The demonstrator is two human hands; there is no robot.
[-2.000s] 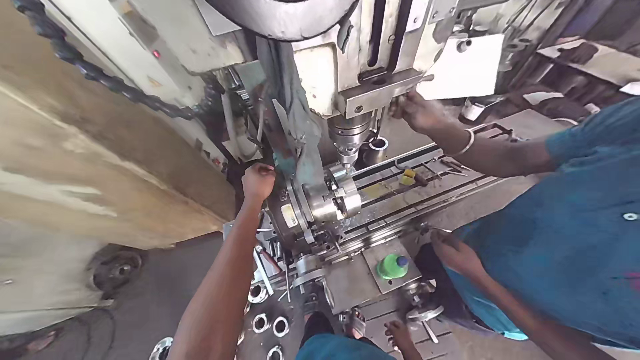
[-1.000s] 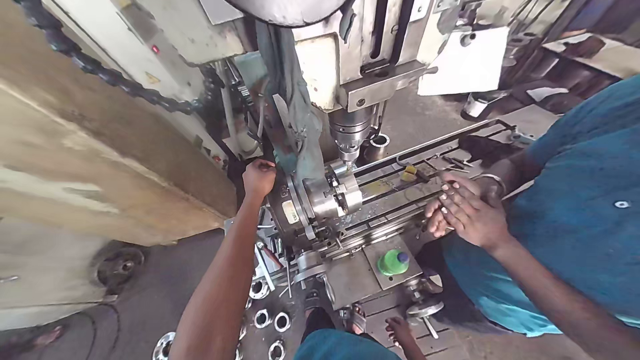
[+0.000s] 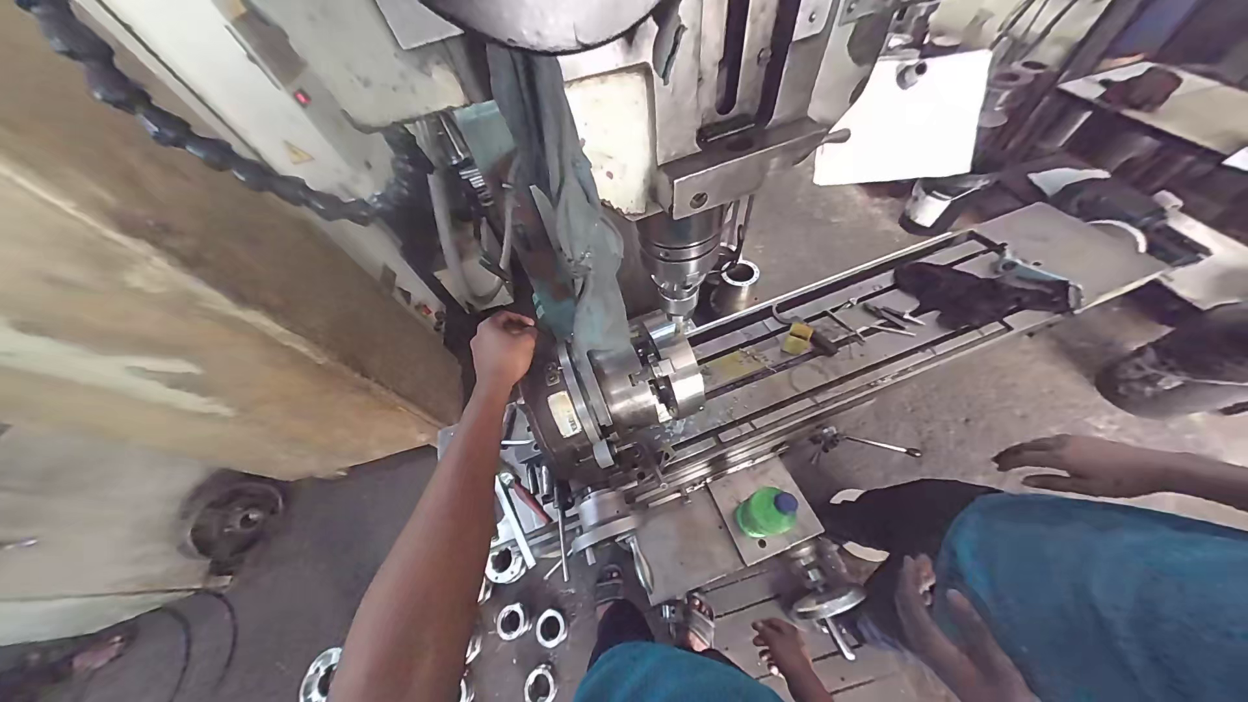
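Observation:
My left hand (image 3: 504, 346) is curled at the back edge of the rotary indexing head (image 3: 556, 419); what its fingers grip is hidden. My right hand (image 3: 783, 645) hangs low at the bottom, nearest the handwheel (image 3: 829, 597), fingers loosely bent and holding nothing. A metal ring workpiece (image 3: 685, 375) sits in the chuck (image 3: 629, 385) on the indexing head. Just above it the milling spindle's tool holder (image 3: 680, 258) points down, its tool tip by the ring. A grey cloth (image 3: 575, 214) drapes down behind the chuck.
A co-worker's hands (image 3: 1082, 463) are at the right. The machine table (image 3: 877, 341) bears a yellow block (image 3: 798, 338), hex keys and a dark cloth (image 3: 975, 292). A green bottle (image 3: 766, 512) stands on the knee. Flanged rings (image 3: 551, 628) lie on the floor below left.
The co-worker has moved back from the table; one of their hands was at the spindle head, then both were together over the table, and now they are apart. My left hand stays at the indexing head.

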